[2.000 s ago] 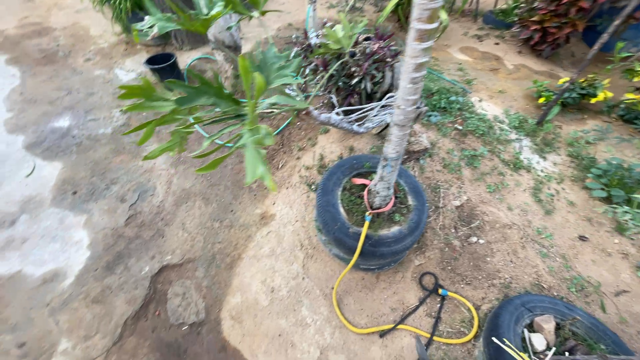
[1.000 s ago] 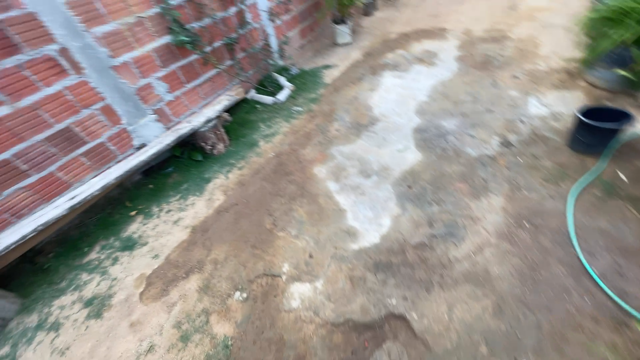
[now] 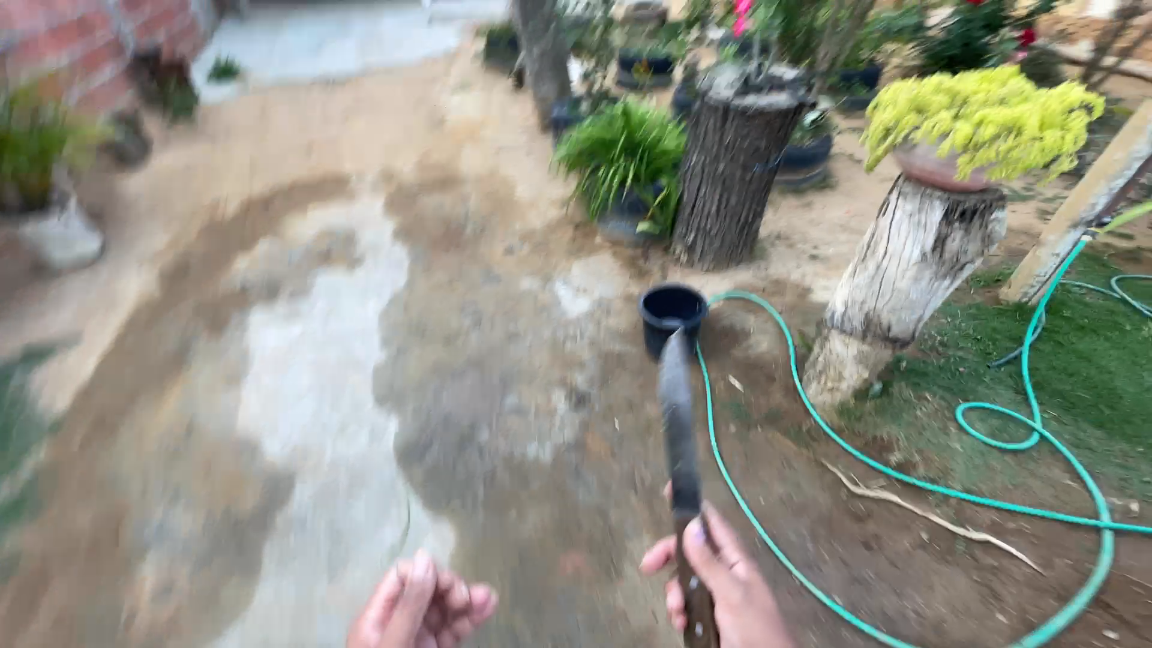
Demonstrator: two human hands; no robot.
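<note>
At the lower right my right hand [image 3: 720, 576] is closed around the dark riveted handle of a large knife [image 3: 679, 432]. Its blade points up and away, and the tip overlaps the black plastic pot [image 3: 673, 310] behind it. Left of it, at the bottom edge, is my left hand [image 3: 423, 601], fingers curled and thumb near the fingertips. A thin, faint greenish strand [image 3: 405, 526] rises just above it; whether the fingers pinch it I cannot tell.
A green garden hose [image 3: 837, 441] loops over the ground on the right, near a dry stick [image 3: 936, 517]. Beyond stand a dark tree stump [image 3: 733, 180], a pale leaning stump [image 3: 900, 270] bearing a potted yellow plant [image 3: 985, 121], and a leafy potted plant [image 3: 625, 162]. A brick wall [image 3: 72, 45] is upper left.
Both hands and the knife have come into view; neither earlier frame shows them. The view has swung from the tire planters past the brick wall to the yard with the stumps.
</note>
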